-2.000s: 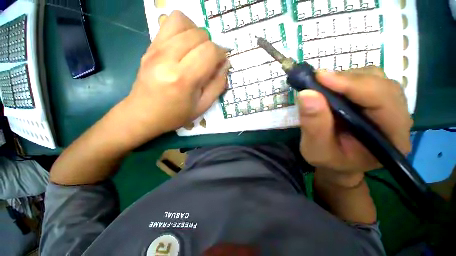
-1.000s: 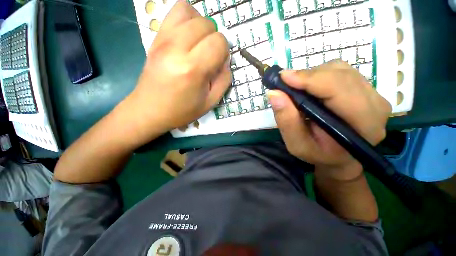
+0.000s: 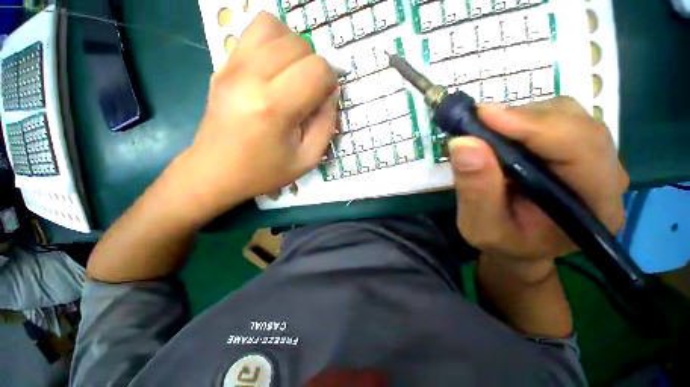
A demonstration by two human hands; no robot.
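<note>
My right hand is closed round the black handle of a soldering iron. Its thin metal tip points up and left over the circuit board panels; I cannot tell if it touches them. The green-edged panels lie in a white tray with round tan holes along its edges. My left hand is a closed fist over the tray's left part, with a bit of green at its fingers. A thin solder wire runs from it to the upper left. Its fingertips are mostly hidden.
A black smartphone lies left of the tray on the dark green mat. Further left is another white tray with board panels. A blue stool stands below the bench at the right. A tray edge shows at the top right.
Since one second ago, the iron and my right hand have moved right and slightly up, away from my left fingertips. The tray appears shifted slightly left in view. My left hand keeps its closed pose.
</note>
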